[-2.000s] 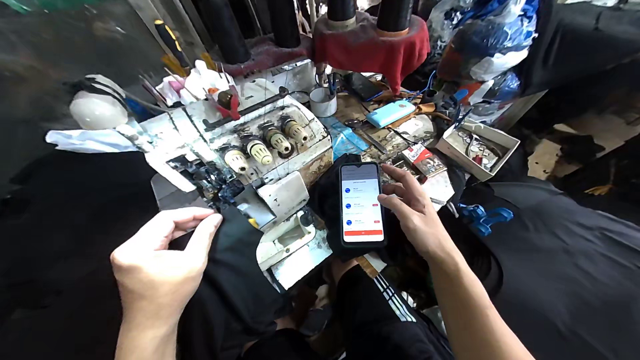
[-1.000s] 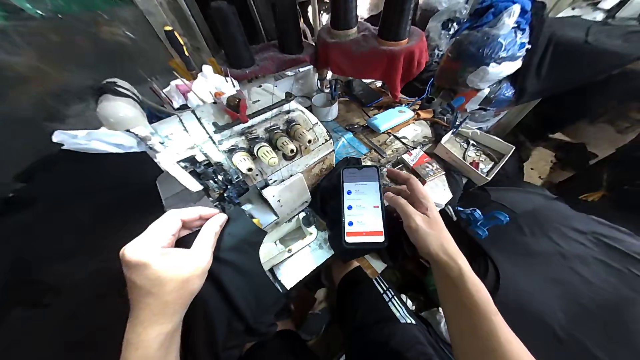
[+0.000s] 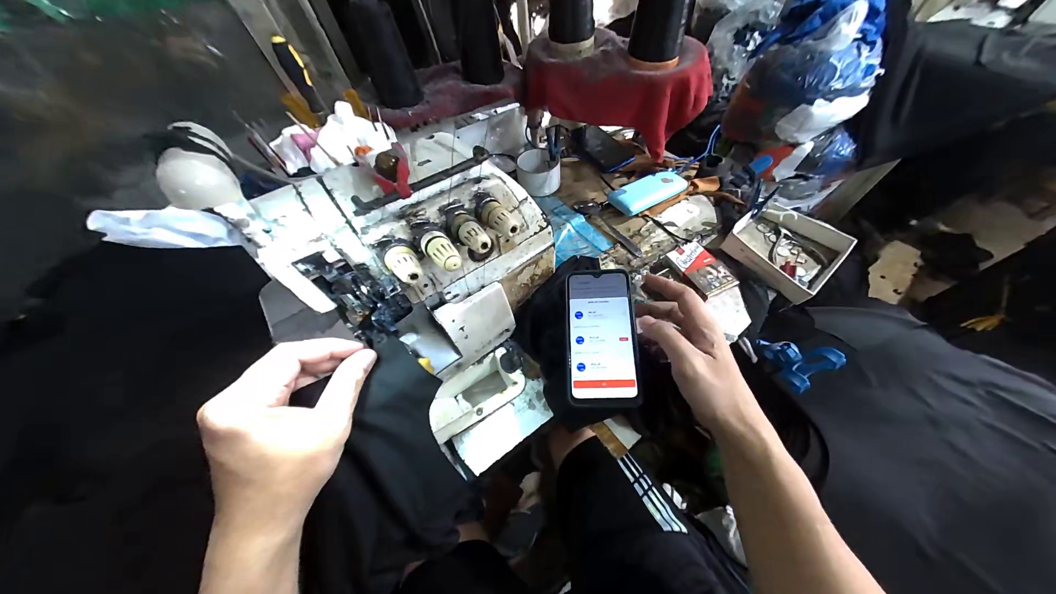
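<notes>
My left hand [image 3: 285, 412] pinches the edge of a black fabric [image 3: 392, 412] between thumb and fingertips, beside the needle area of a worn white overlock sewing machine [image 3: 487, 318]. Several cream tension dials [image 3: 439, 249] stand on the machine's front. A smartphone [image 3: 603, 338] with a lit screen lies face up on dark cloth, right of the machine. Just right of the phone is my right hand [image 3: 689, 351], its fingers curled loosely and thumb near the phone's edge; whether anything is between those fingers cannot be told.
Behind the phone, a light blue case-like object [image 3: 648, 193], a cigarette pack [image 3: 701, 268] and a metal cup [image 3: 539, 173] sit on the cluttered table. An open box [image 3: 789, 252] of small parts is at right, near blue plastic clips [image 3: 800, 363]. Black thread cones [image 3: 657, 31] stand on red cloth.
My right hand's fingers were extended over the phone's right edge two seconds ago; they have since drawn back to the right. My left hand has stayed at the fabric.
</notes>
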